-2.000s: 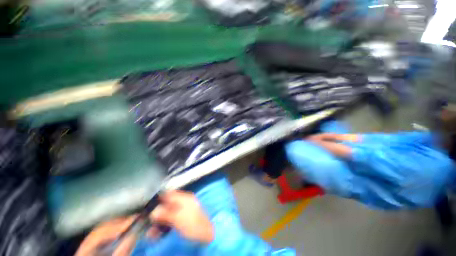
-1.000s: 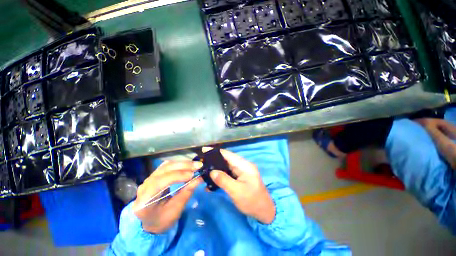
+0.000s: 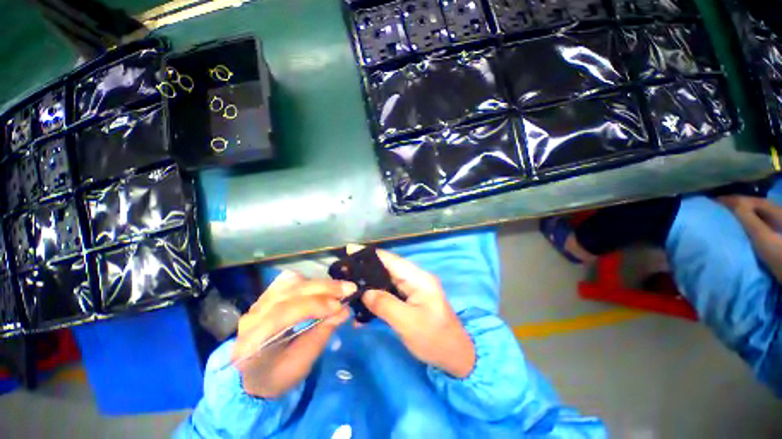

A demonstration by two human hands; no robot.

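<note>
A small black plastic housing (image 3: 369, 276) is held above the lap, just off the bench edge. My right hand (image 3: 422, 319) grips it from the right, with the thumb on its face. My left hand (image 3: 293, 329) holds thin silvery tweezers (image 3: 287, 336), which slant down to the left. The left fingertips touch or nearly touch the housing's left side; the tweezers' tips are hidden by the fingers. Several thin yellow rings (image 3: 219, 144) lie in and at the left edge of the black small parts box (image 3: 264, 103).
A left blister tray (image 3: 137, 300) stands beside the box. A larger right blister tray (image 3: 514, 111) holds housings in its far pockets. A blue bin (image 3: 141, 364) is below left. A red stool (image 3: 607, 287) and a seated person's light-blue sleeve (image 3: 716, 257) are at right.
The view was blurred and turned earlier, then settled on the bench. Since one second ago the left fingers have shifted slightly on the tweezers, and the housing has turned a little.
</note>
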